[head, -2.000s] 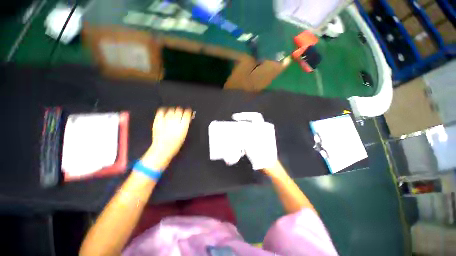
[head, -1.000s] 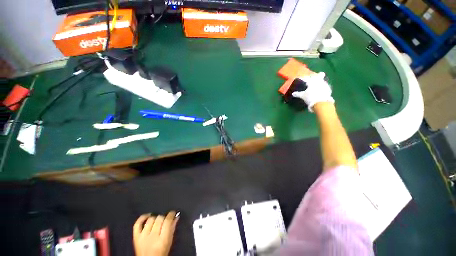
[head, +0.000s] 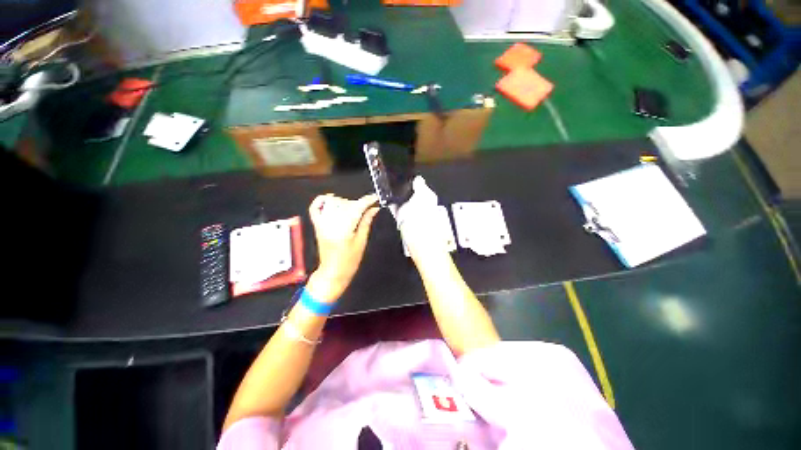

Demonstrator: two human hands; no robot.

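Note:
A black flat unit (head: 393, 176) is held up on edge above the bench, its row of ports facing left. My right hand (head: 420, 215), in a white glove, grips its lower end. My left hand (head: 340, 230), bare with a blue wrist band, has fingertips at the unit's lower left corner; whether they grip it is unclear. A white unit (head: 437, 241) lies partly hidden under my right hand. Another white unit (head: 480, 226) lies to its right. A third white unit (head: 261, 252) lies on a red tray (head: 298, 250), beside a black remote control (head: 213, 264).
A clipboard (head: 641, 215) lies on the right of the bench. Behind are a green table with a power strip (head: 342, 48) and blue pen (head: 379, 83), red-orange pads (head: 524, 86) and a black unit (head: 650, 103) on the conveyor, and a white unit (head: 174, 131) at left.
My right hand has come back from the red-orange pads and now holds the black unit over the bench. My left hand has risen to the unit. The view has tilted down and shifted left.

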